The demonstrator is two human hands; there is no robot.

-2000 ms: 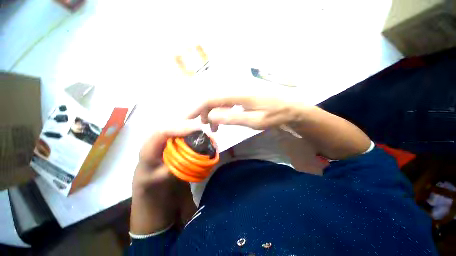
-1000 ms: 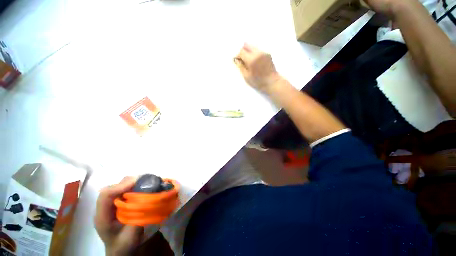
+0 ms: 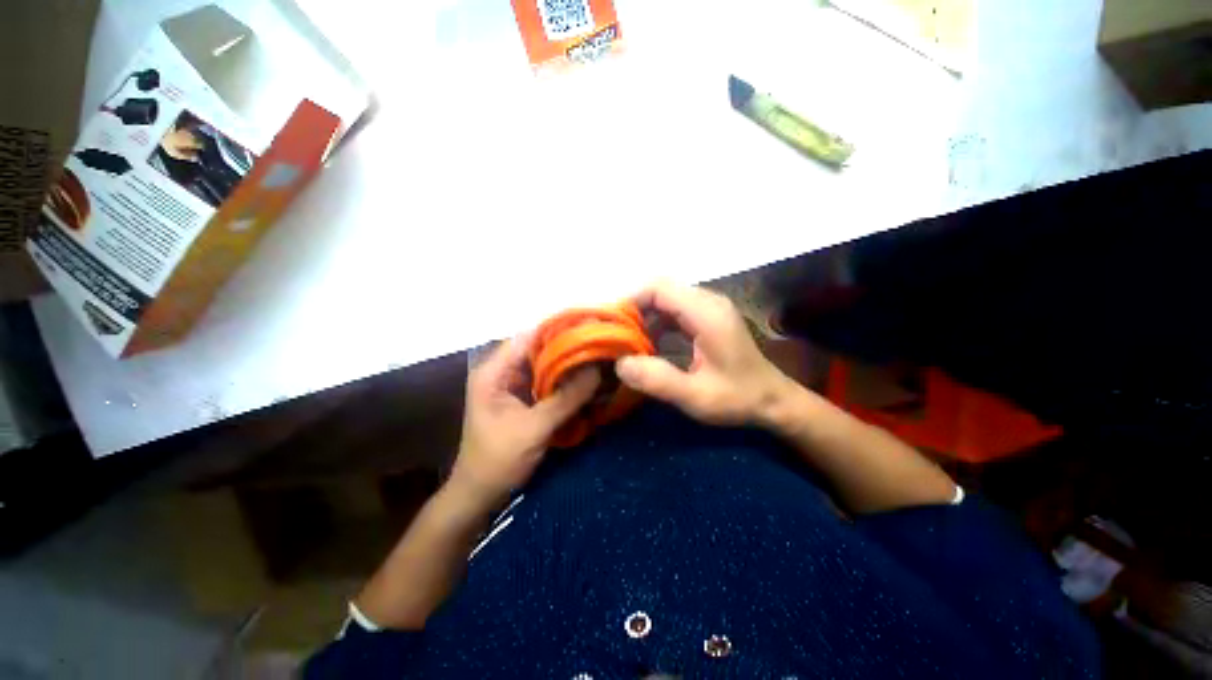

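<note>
A coiled orange cable [image 3: 582, 341] is held at the table's front edge, close to my body. My left hand [image 3: 512, 415] grips its left side, with fingers reaching into the coil. My right hand [image 3: 707, 361] grips its right side with thumb and fingers. Something dark shows inside the coil, mostly hidden by my fingers. Both hands are bare.
An open printed retail box [image 3: 160, 199] lies at the table's left. Brown cartons stand at the far left [image 3: 29, 120] and top right [image 3: 1163, 51]. An orange QR card [image 3: 569, 29] and a yellow-green utility knife [image 3: 791, 122] lie on the white table [image 3: 439, 199]. A red-orange stool [image 3: 937, 415] is below right.
My right hand has come back from over the table and now holds the coil together with my left. The coil is turned, with its black end now mostly covered. The view has shifted.
</note>
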